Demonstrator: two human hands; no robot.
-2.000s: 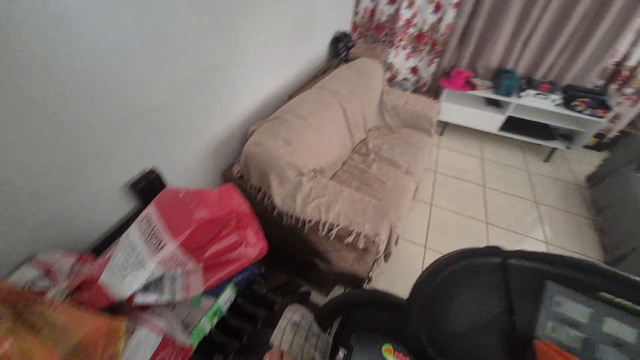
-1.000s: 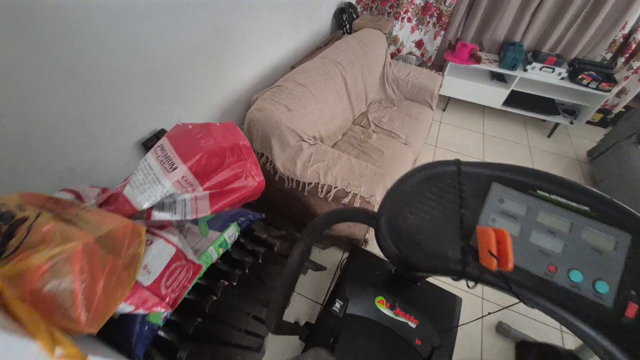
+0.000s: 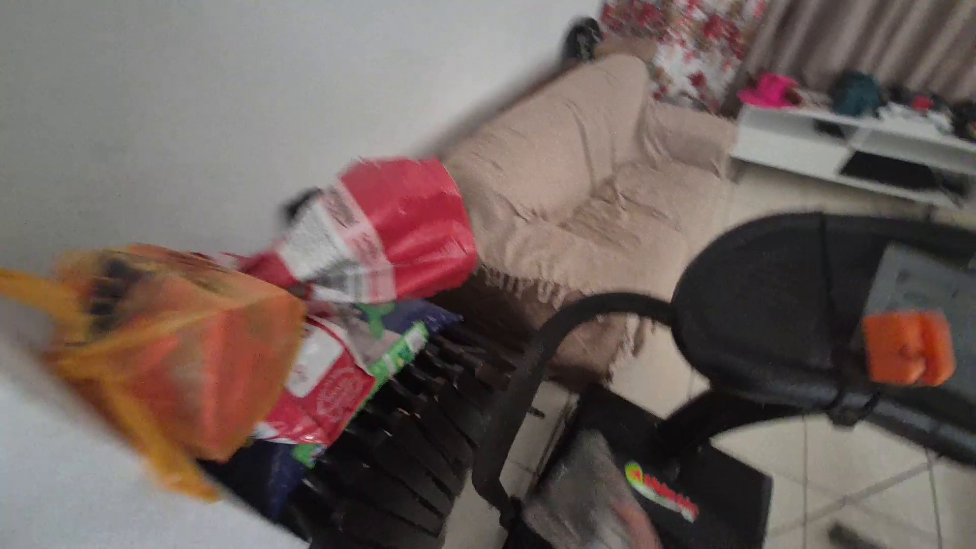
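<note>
At the bottom edge a blurred hand, seemingly my right hand [image 3: 639,524], shows only in part, with its fingers on a grey cloth [image 3: 573,488]. The cloth lies against the black motor cover of a treadmill [image 3: 732,488], left of its colored logo. Above and to the right is the treadmill's black console [image 3: 755,305], with an orange clip-like piece [image 3: 907,348] on it. A curved black handrail [image 3: 526,381] runs just left of the cloth. My left hand is out of view.
Red and white plastic packages [image 3: 412,229] and an orange plastic bag [image 3: 221,358] lie on a black slatted rack [image 3: 396,457] by the wall. Beyond stand a sofa with a beige fringed cover [image 3: 564,168] and a white TV stand [image 3: 793,145].
The hand and grey cloth, not clearly seen a second ago, now show at the treadmill's motor cover. Two seconds ago they were at the bottom edge near the rack. The view has shifted.
</note>
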